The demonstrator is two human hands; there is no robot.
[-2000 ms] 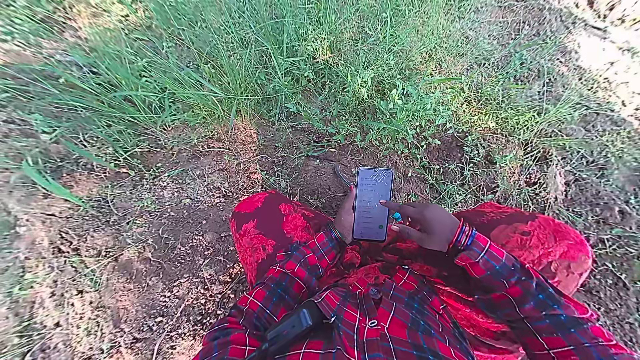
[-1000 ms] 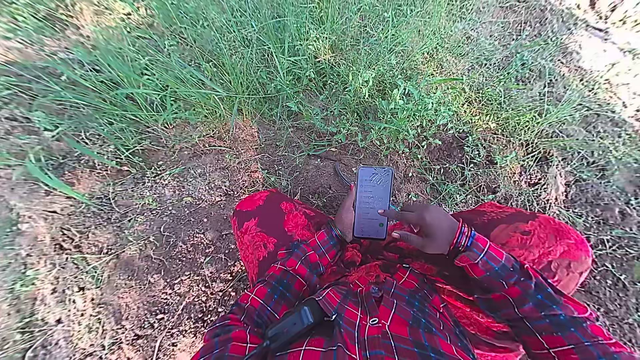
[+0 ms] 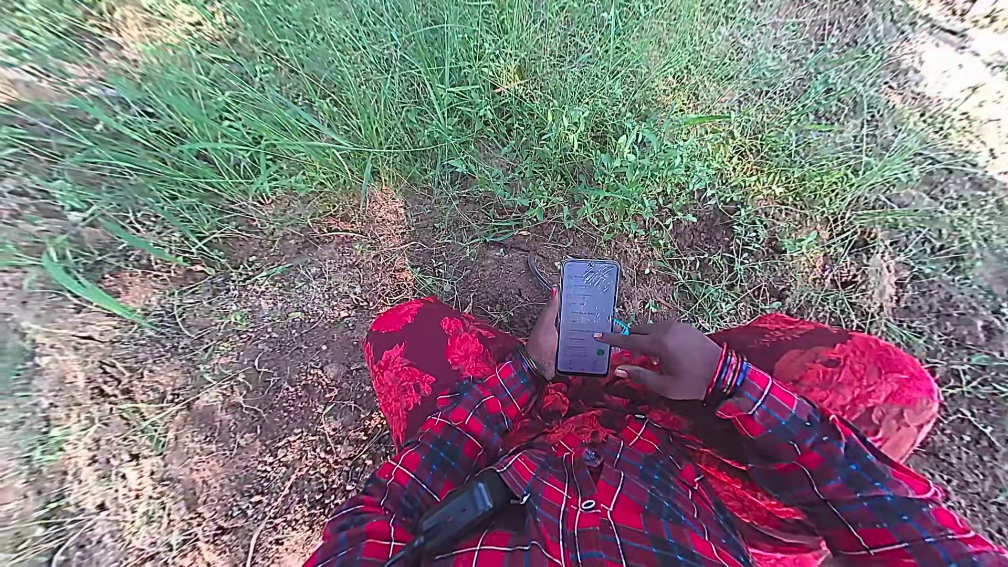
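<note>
A smartphone (image 3: pixel 587 317) with a lit screen is held upright above my lap; the screen bears a list and glare marks its top. My left hand (image 3: pixel 543 335) grips it along its left edge, most of the fingers hidden behind it. My right hand (image 3: pixel 669 358) is at the phone's right side, its index fingertip over the lower part of the screen and the other fingers partly curled. It holds nothing. Several thin bangles (image 3: pixel 726 374) circle the right wrist. A small turquoise thing (image 3: pixel 621 326) shows at the phone's right edge.
My legs, in red patterned cloth (image 3: pixel 850 370), are folded on bare soil (image 3: pixel 260 378). Green grass (image 3: pixel 441 94) grows ahead. A dark device (image 3: pixel 465 512) lies against my plaid shirt, and a thin dark curved thing (image 3: pixel 537 272) is behind the phone.
My right index finger has shifted over the screen, lower than two seconds ago. My left hand has kept its hold on the phone.
</note>
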